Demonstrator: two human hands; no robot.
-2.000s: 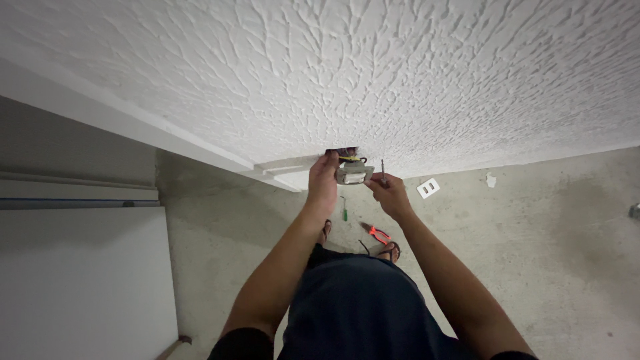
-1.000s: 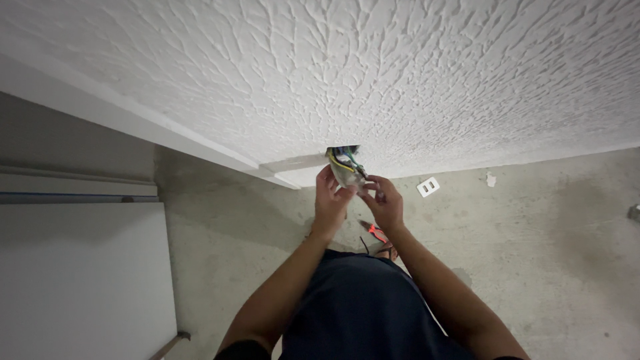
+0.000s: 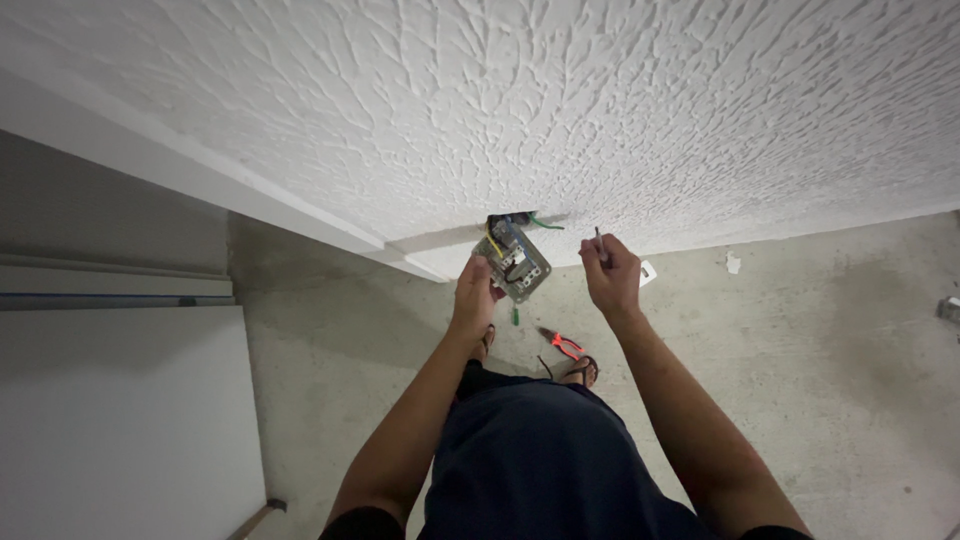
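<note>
My left hand [image 3: 475, 294] grips the left edge of an electrical outlet module on its mounting frame [image 3: 517, 268], its wired back turned up toward me. Yellow, blue and dark wires run from it to the wall box opening [image 3: 513, 218]. A green wire [image 3: 547, 224] sticks out of the opening to the right, its end free. To the right of the module and apart from it, my right hand [image 3: 613, 276] is closed on a small screwdriver [image 3: 600, 241], tip pointing up toward the wall; its handle is mostly hidden by the fingers.
On the concrete floor lie red-handled pliers [image 3: 564, 345] by my right foot, a green-handled tool [image 3: 516, 316], a white cover plate [image 3: 647, 274] partly behind my right hand, and a white scrap [image 3: 733, 262]. White panels [image 3: 127, 420] stand at the left. The textured wall [image 3: 480, 112] rises ahead.
My right hand has moved right, away from the module. The module is now tilted with its wired back showing, and the green wire stands apart from it.
</note>
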